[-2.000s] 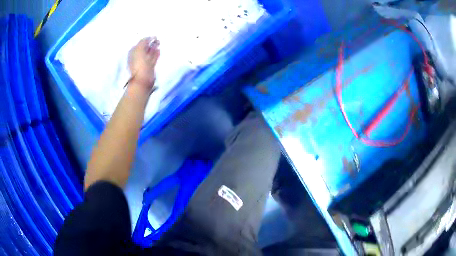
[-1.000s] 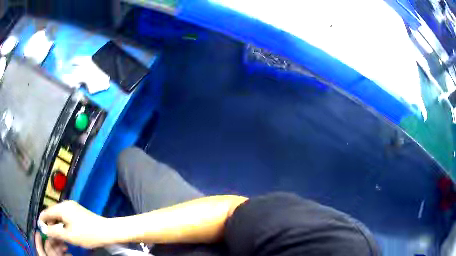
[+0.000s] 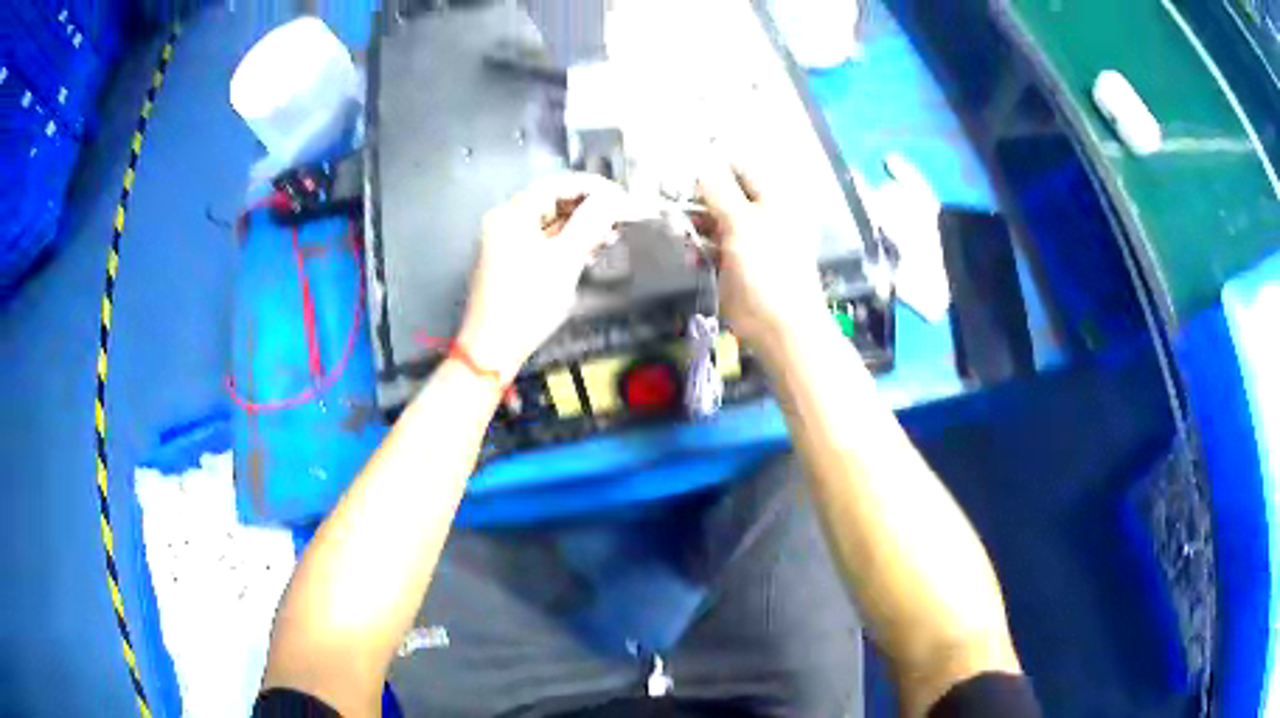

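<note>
My left hand (image 3: 541,253) and my right hand (image 3: 751,260) are raised over the front of the machine, just before the metal fixture (image 3: 601,147). A white cable assembly (image 3: 705,368) hangs from my right hand in a tied bundle over the front panel. My left fingertips are pinched together near the cable's upper end; a small white part seems to be between the hands, but it is blurred. The wide pale horn (image 3: 674,84) is above and behind the fingers. The red button (image 3: 649,386) shows below them.
Multimeter (image 3: 312,190) and red test lead (image 3: 309,316) lie left of the machine, by a white roll (image 3: 295,84). A black flat rectangle (image 3: 985,295) and crumpled white scrap (image 3: 915,239) lie right. A crate of white parts (image 3: 211,575) is low left; a green bench (image 3: 1081,56) stands right.
The view has swung back from the right side to face the machine. Both hands are now together before the fixture, away from the panel's left end, with the cable bundle hanging in view.
</note>
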